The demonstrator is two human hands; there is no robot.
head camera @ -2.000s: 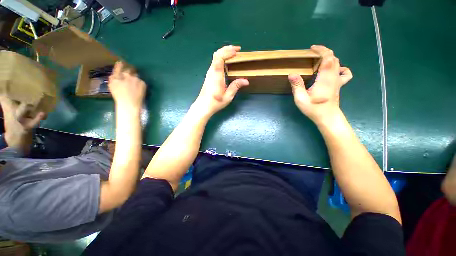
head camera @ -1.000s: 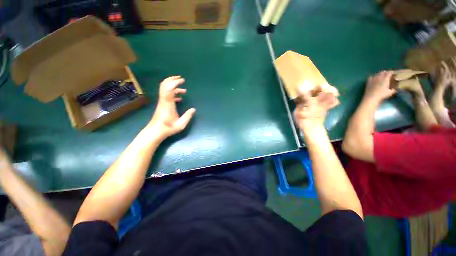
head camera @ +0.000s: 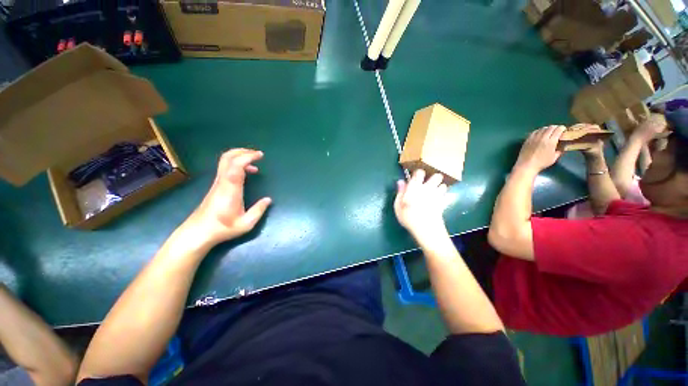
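A closed brown mailer box point(head camera: 437, 142) lies on the green bench mat, just right of the pale seam line. My right hand point(head camera: 422, 202) is at its near end, fingertips at the edge; whether they press on it I cannot tell. My left hand point(head camera: 232, 197) is over the mat with fingers apart, holding nothing. An open mailer box point(head camera: 128, 209) stands to the left of my left hand, its lid point(head camera: 83, 102) tilted back. Black coiled cable point(head camera: 121, 160), a dark block and a shiny clear plastic bag point(head camera: 96, 197) lie in it.
A larger printed carton point(head camera: 241, 32) and a black unit with red terminals point(head camera: 94, 30) stand at the back left. Cream poles point(head camera: 392, 30) with black feet stand at the back. A person in red point(head camera: 603, 264) holds a box at right. Another person's arm point(head camera: 34, 339) is at lower left.
The box held in both my hands two seconds ago now lies to the right, past the seam. My left hand has let go. The view has turned right, showing the open box at left.
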